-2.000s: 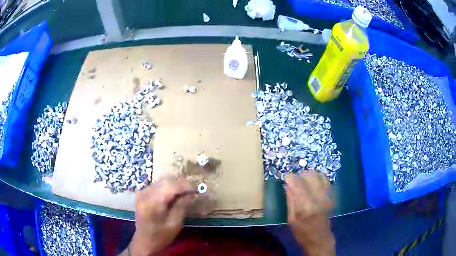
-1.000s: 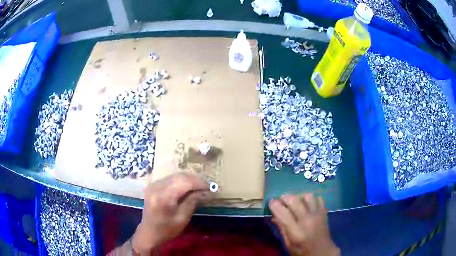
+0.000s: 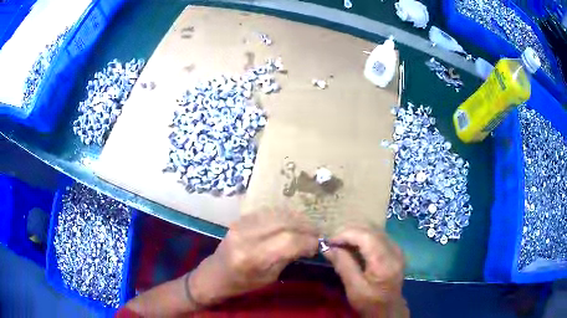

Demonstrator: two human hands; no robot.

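Observation:
My left hand [image 3: 264, 245] and my right hand [image 3: 367, 261] meet at the front edge of the cardboard mat [image 3: 329, 124]. A tiny silvery metal piece [image 3: 323, 245] sits between the fingertips of both hands; its exact shape is too small to tell. A white-topped piece [image 3: 323, 175] stands on the stained patch just beyond. A heap of small metal body pieces [image 3: 217, 133] lies on the cardboard at the left. A heap of round shiny caps [image 3: 429, 177] lies on the green bench to its right.
A white squeeze bottle [image 3: 380, 64] stands at the cardboard's top right. A yellow bottle [image 3: 492, 100] stands farther right. Blue bins of metal parts are at right [image 3: 507, 217], left [image 3: 46, 115] and low left [image 3: 127, 254]. Another small heap [image 3: 107, 102] lies left of the cardboard.
My right hand has moved left from beside the cap heap to meet my left hand at the small piece. The view has turned, so the bench appears tilted and shifted right.

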